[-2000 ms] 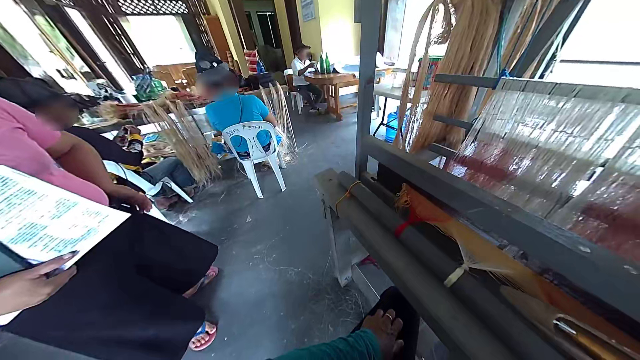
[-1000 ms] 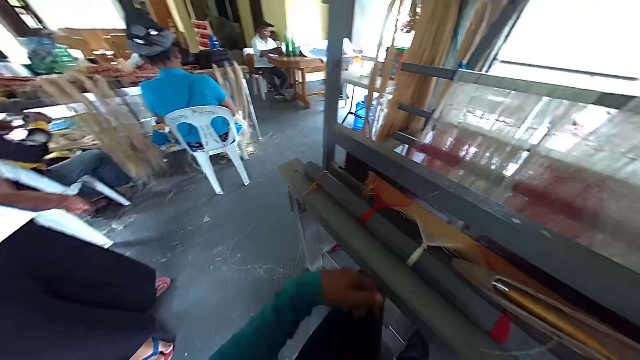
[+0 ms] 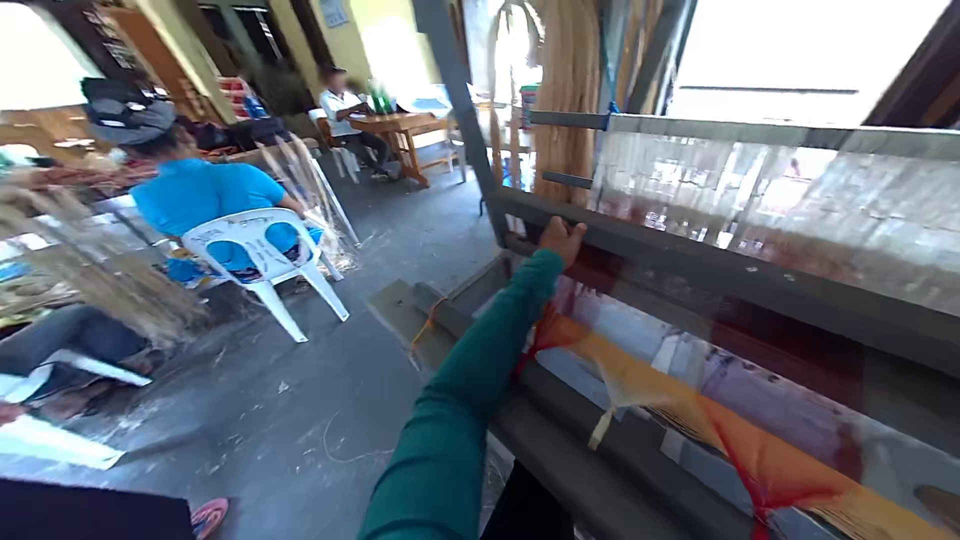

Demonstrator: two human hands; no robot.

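My left hand (image 3: 561, 240), in a teal sleeve, reaches across the front of a wooden floor loom and grips the dark beater beam (image 3: 675, 255) near its left end. Above that beam hang the pale heddles (image 3: 750, 172). Between the beam and the front rollers (image 3: 555, 450) stretches the warp with orange cloth (image 3: 645, 367), tied with red and cream knots. At the lower right edge shows a small blurred patch of skin, perhaps part of my right hand (image 3: 937, 501); what it does is hidden.
Left of the loom, a person in a blue shirt sits on a white plastic chair (image 3: 251, 240) beside hanging fibre bundles (image 3: 112, 277). Another person sits at a wooden table (image 3: 401, 127) farther back. Loose fibres lie on the grey floor (image 3: 337, 375).
My left hand has moved from above the front roller forward to the beater beam. The beam now stands away from the rollers, with more orange cloth exposed. The wooden shuttle is out of sight.
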